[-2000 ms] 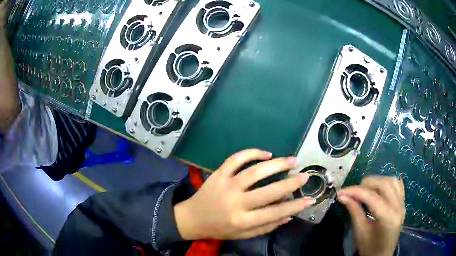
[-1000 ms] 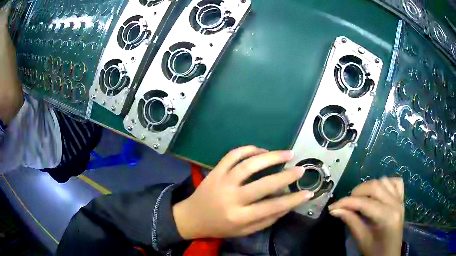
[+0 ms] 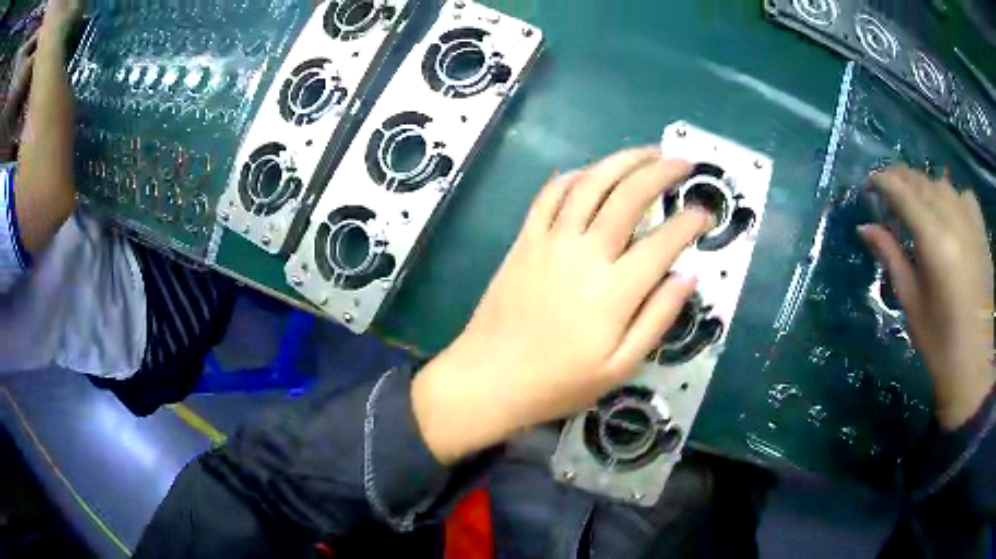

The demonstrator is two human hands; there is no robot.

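Note:
A silver three-bore housing [image 3: 699, 377] lies slanted on the green bench in front of me, its lower end at the bench's near edge. My left hand [image 3: 568, 295] lies over its left side, fingers spread, with fingertips at the top bore and near the middle bore, which it partly covers. The bottom bore is uncovered. My right hand [image 3: 928, 273] is apart from the housing, over the clear blister tray [image 3: 808, 393] at the right, thumb and fingers apart. Whether a small ring is in its fingers cannot be told.
Two more housings [image 3: 442, 197] [image 3: 317, 137] lie side by side to the left. Another clear tray [image 3: 164, 131] is at the far left, beside a person's arm [image 3: 46, 142]. Linked plates [image 3: 874, 38] run along the top right. A blue stool-like object [image 3: 257, 355] stands on the floor.
My left hand has moved up from the bottom bore to the top bore. My right hand has moved up and right over the tray. The housing has shifted left and down.

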